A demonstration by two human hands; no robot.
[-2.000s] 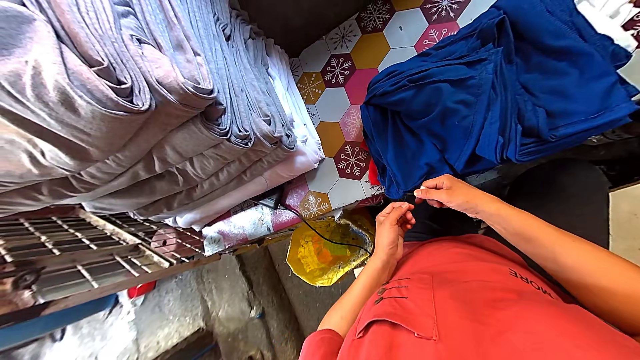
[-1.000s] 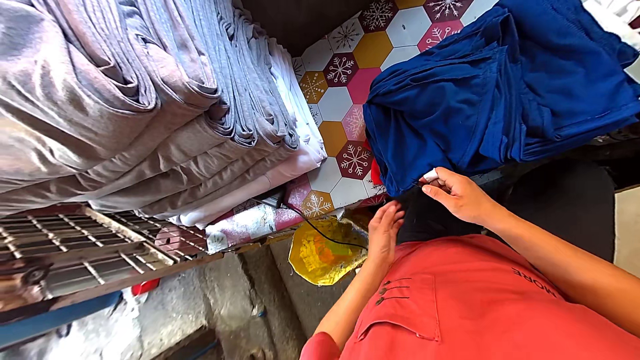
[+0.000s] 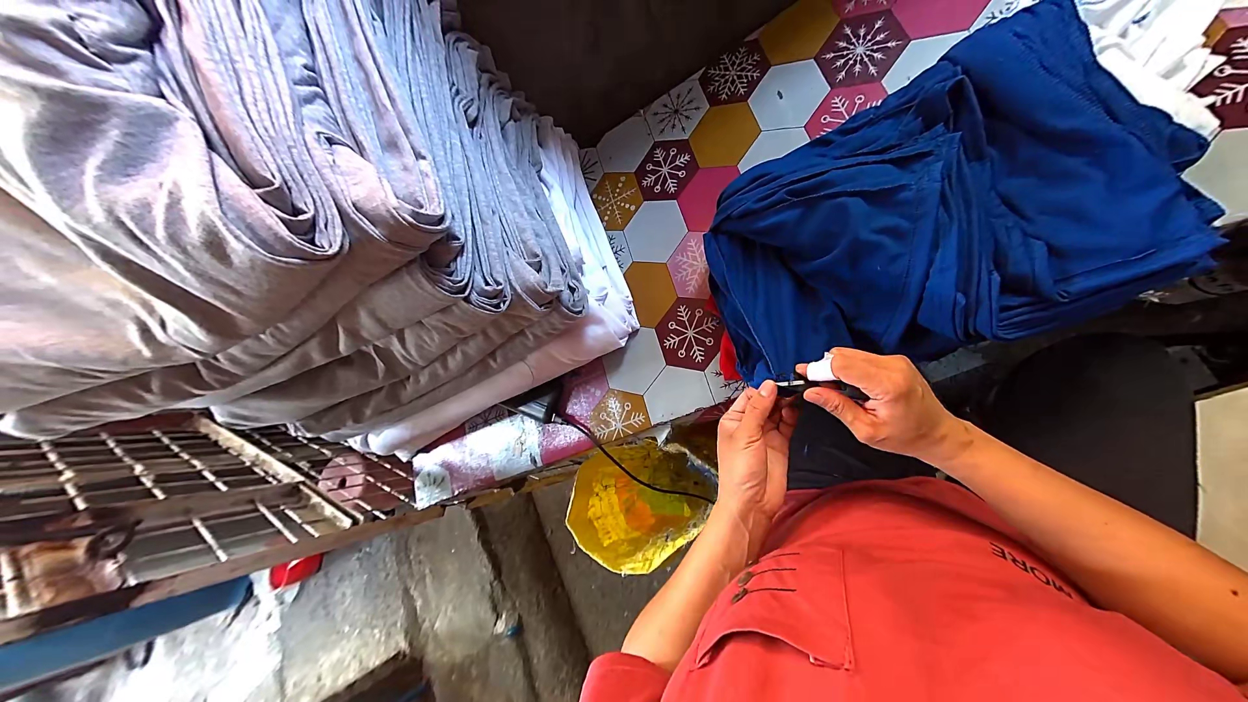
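Note:
My right hand [image 3: 882, 402] is closed around a small dark tool [image 3: 840, 390] with a thin metal tip pointing left. Something white wraps or rests at the tip of its index finger. Thumb and fingertips of my left hand [image 3: 759, 439] meet beside that metal tip, just below the near corner of the blue cloth [image 3: 858, 253]. Whether they pinch cloth or thread cannot be made out. Folded in a thick pile, the blue cloth lies on a table cover with patterned hexagons [image 3: 655, 231].
Tall stacks of folded grey fabric [image 3: 390, 283] stand at left above a metal grille [image 3: 224, 478]. A yellow bag or lined container [image 3: 634, 507] hangs below the table edge, crossed by a black cable [image 3: 634, 478]. White cloth [image 3: 1155, 54] lies at upper right; a black seat [image 3: 1102, 419] is at right.
My left hand was apart from my right one second ago; now its fingertips are at the tool's tip. The dark tool shows more plainly in my right hand.

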